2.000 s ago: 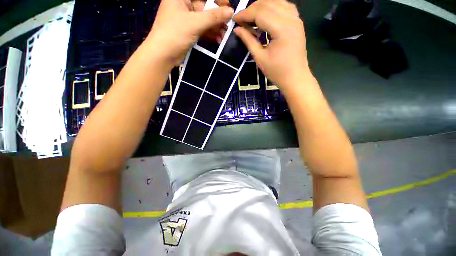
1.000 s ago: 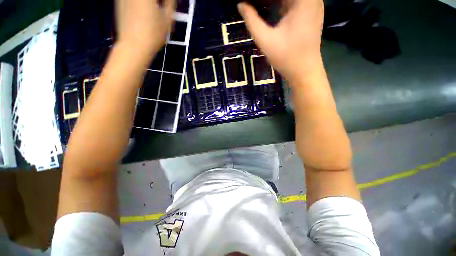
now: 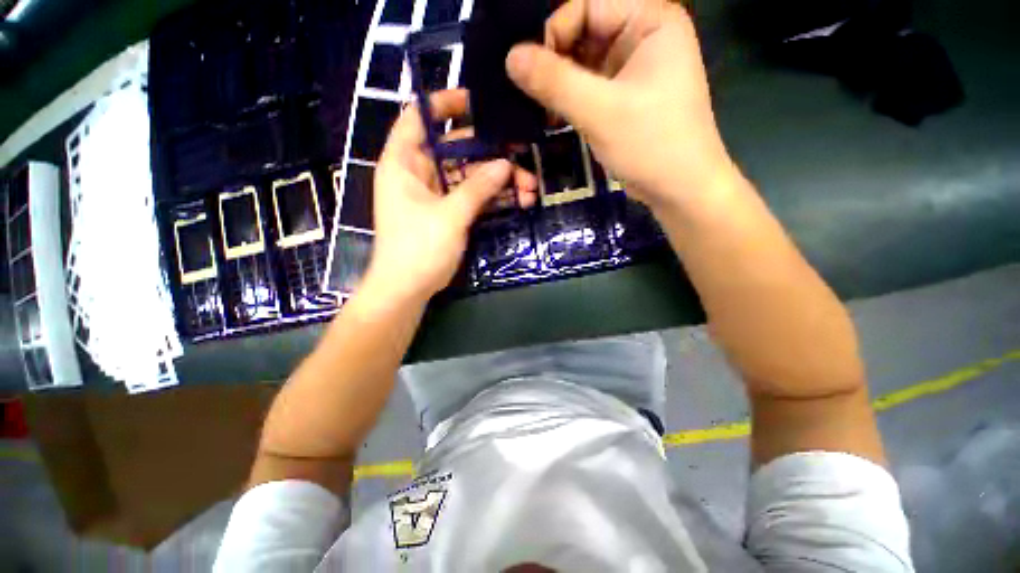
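My left hand (image 3: 431, 202) holds a black front housing (image 3: 434, 84) with an open window, tilted above the tray. My right hand (image 3: 615, 84) pinches a plain dark rectangular adhesive piece (image 3: 503, 84) beside the housing, overlapping its right side in view. Whether the two touch cannot be told. The die-cut sticker sheet (image 3: 353, 199) lies slanted across the blister tray (image 3: 241, 101), partly hidden behind my left hand and the housing. Housings with cream-gold window frames (image 3: 298, 209) sit in the tray's front row.
Spent white backing sheets (image 3: 123, 241) lie left of the tray, with unused sticker sheets (image 3: 47, 280) farther left. Black scraps (image 3: 912, 78) lie on the green bench (image 3: 895, 190) at the right. An open cardboard box (image 3: 168, 448) stands below left.
The sticker sheet was held in both hands, then laid on the tray. My left hand has since taken hold of a housing, and my right hand now visibly holds the dark piece.
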